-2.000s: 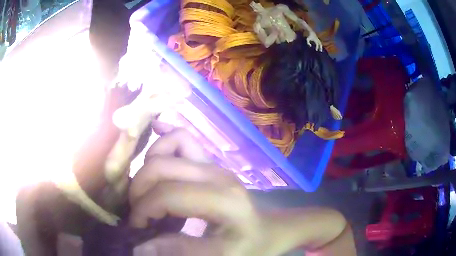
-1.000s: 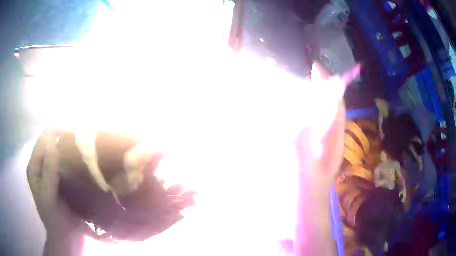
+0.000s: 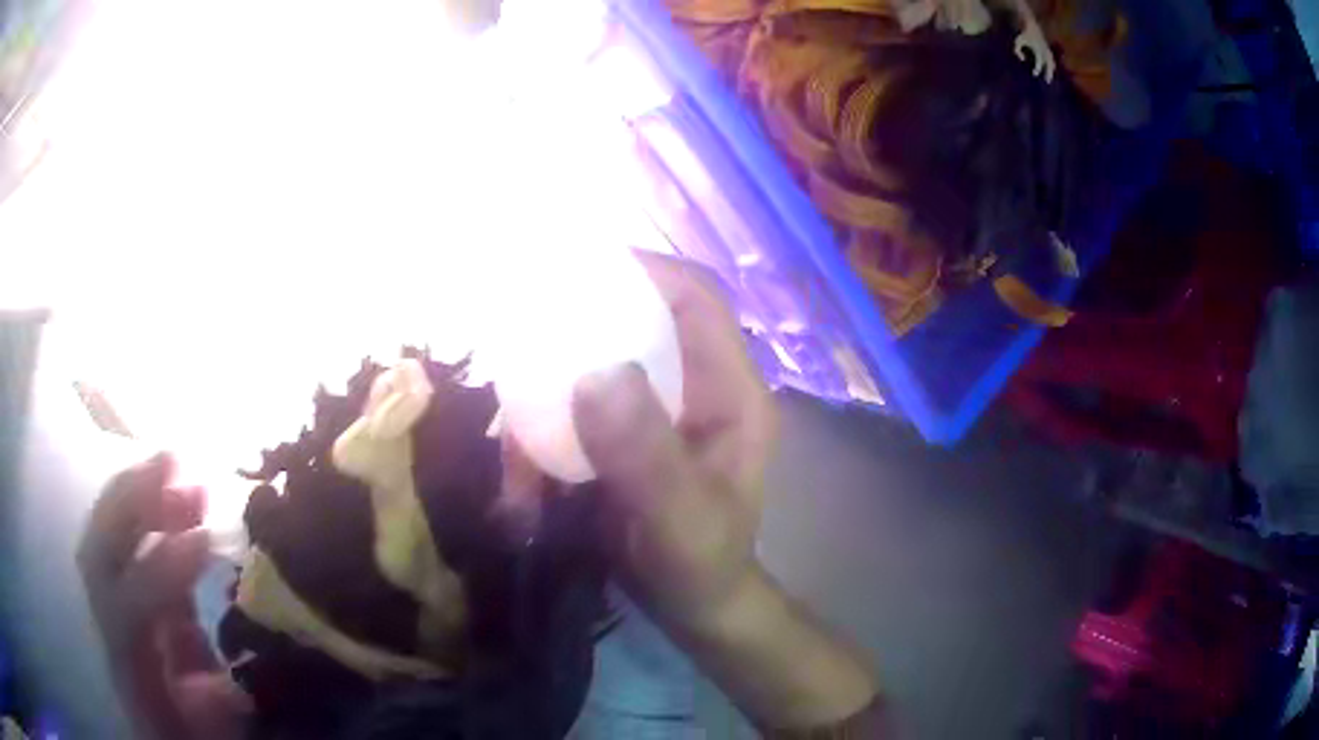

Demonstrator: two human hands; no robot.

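A dark, ragged-edged clothing part [image 3: 340, 542] with cream figure limbs [image 3: 405, 521] on it lies low in front of me. My left hand [image 3: 152, 593] is at its left side with curled fingers; whether it grips the part I cannot tell. My right hand [image 3: 680, 463] holds a white, rounded bottle [image 3: 557, 412] between thumb and fingers, just above the right side of the dark part. The bottle's upper end is lost in glare.
A blue crate [image 3: 868, 311] stands at the upper right, with orange coiled parts [image 3: 825, 116], a dark piece and a pale figure in it. Red stools [image 3: 1172, 636] stand at the right. Glare whites out the upper left.
The view has swung, so the crate is again at upper right. My right hand now shows clearly with the white bottle. The dark part's limbs have turned more upright.
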